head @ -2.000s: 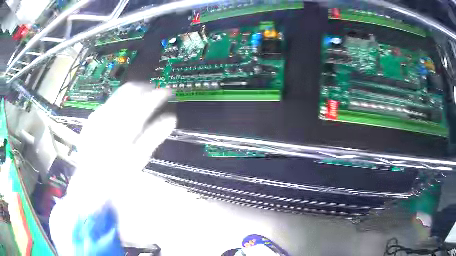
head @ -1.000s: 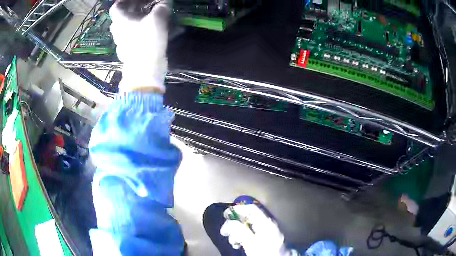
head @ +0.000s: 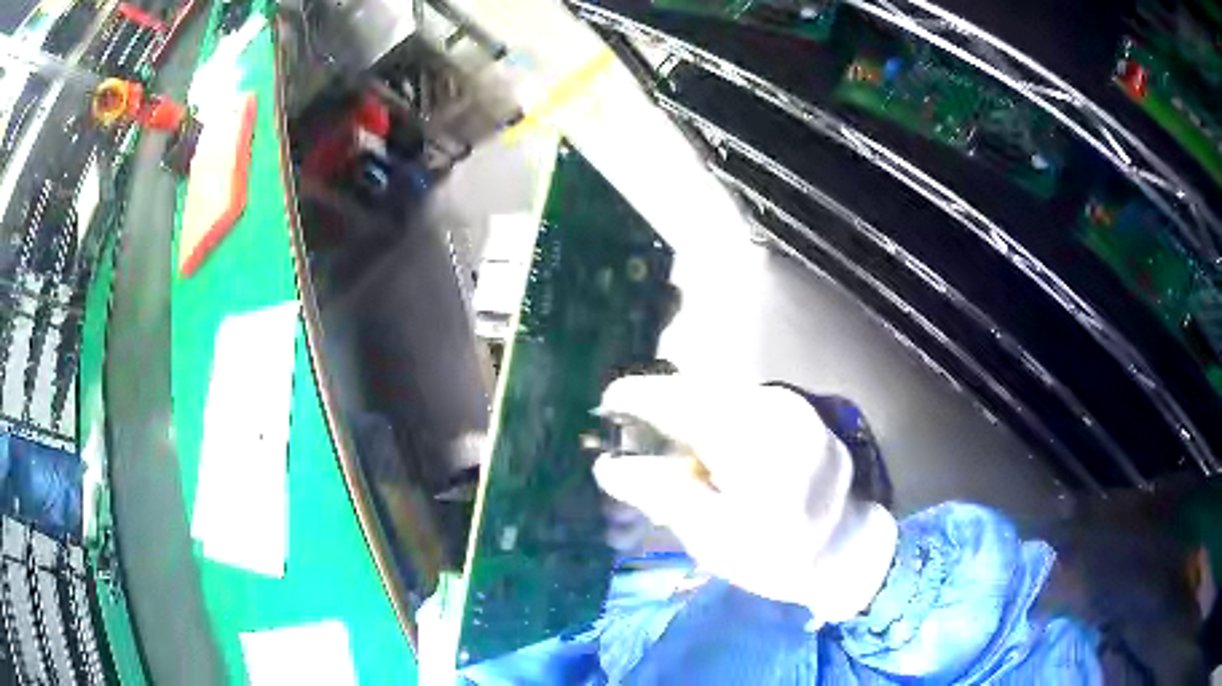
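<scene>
A green circuit board (head: pixel 556 402) is held up on edge in the middle of the view, its plainer dark green side towards me. My left hand (head: pixel 436 637) shows only as a white gloved bit at the board's lower left edge; the rest is hidden, with blue sleeve below the board. My right hand (head: pixel 751 489), white-gloved, is at the board's right side, thumb and fingers closed around a small tool (head: pixel 603 438). Its metal tip shows, with a yellowish bit between the fingers; it may be the cutters.
A green bench mat (head: pixel 248 603) with white papers (head: pixel 248 442) and an orange-red piece (head: pixel 221 188) lies at left, beside a dark conveyor belt (head: pixel 145 442). A wire rack (head: pixel 925 322) with boards on black shelves stands at right. Bright floor shows between bench and rack.
The view has swung left from the rack towards the bench. My left arm has come down from the shelf, and a board is now held up in front of me, beside my right hand.
</scene>
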